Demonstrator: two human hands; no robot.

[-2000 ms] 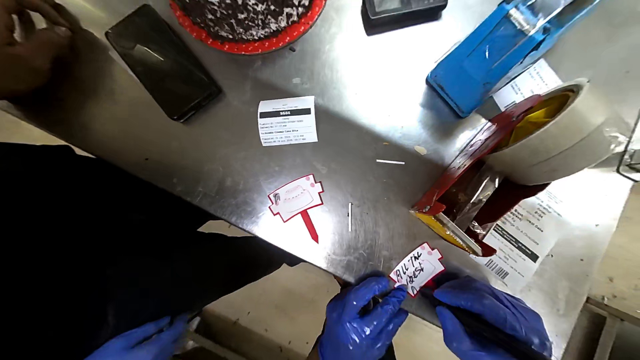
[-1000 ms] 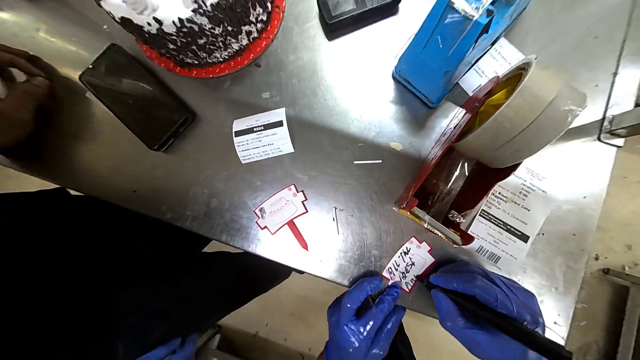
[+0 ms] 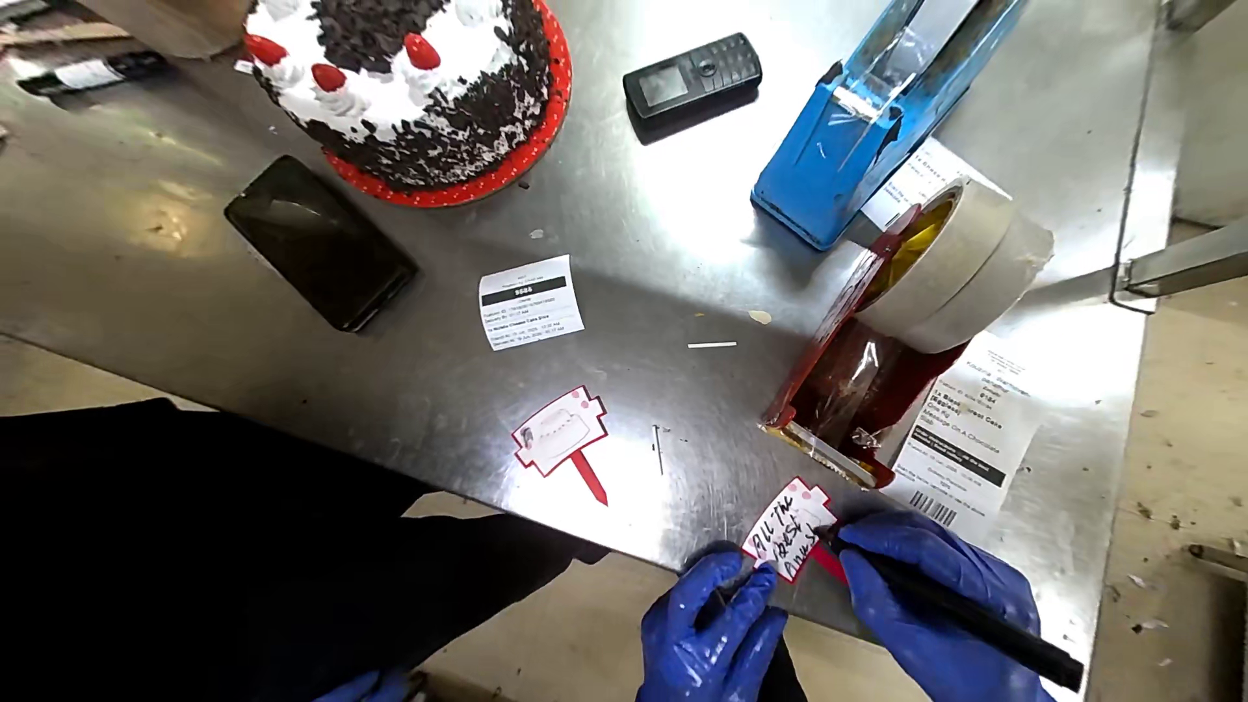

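In a blue glove, my right hand (image 3: 941, 604) grips a black marker pen (image 3: 975, 612), its tip on a red-edged white cake topper (image 3: 792, 531) that bears handwriting. My left hand (image 3: 717, 624), gloved too, pinches the topper's lower left corner at the steel table's front edge. A second topper with a red spike (image 3: 561, 431) lies to the left, apart from both hands. Farther up, a cake with chocolate shavings, cream and red cherries (image 3: 419, 97) rests on a red dotted board.
A red tape dispenser with wide rolls (image 3: 858, 361) stands right, over a printed slip (image 3: 965, 439). Behind it is a blue dispenser (image 3: 829, 166). A keypad phone (image 3: 692, 76), a dark smartphone (image 3: 317, 244) and a printed label (image 3: 531, 302) lie about. A dark-clothed person (image 3: 244, 565) is at left.
More handwriting shows on the topper under the marker. The other person's bare hand, at the left edge earlier, is out of view. The view has shifted, showing more of the cake and keypad phone.
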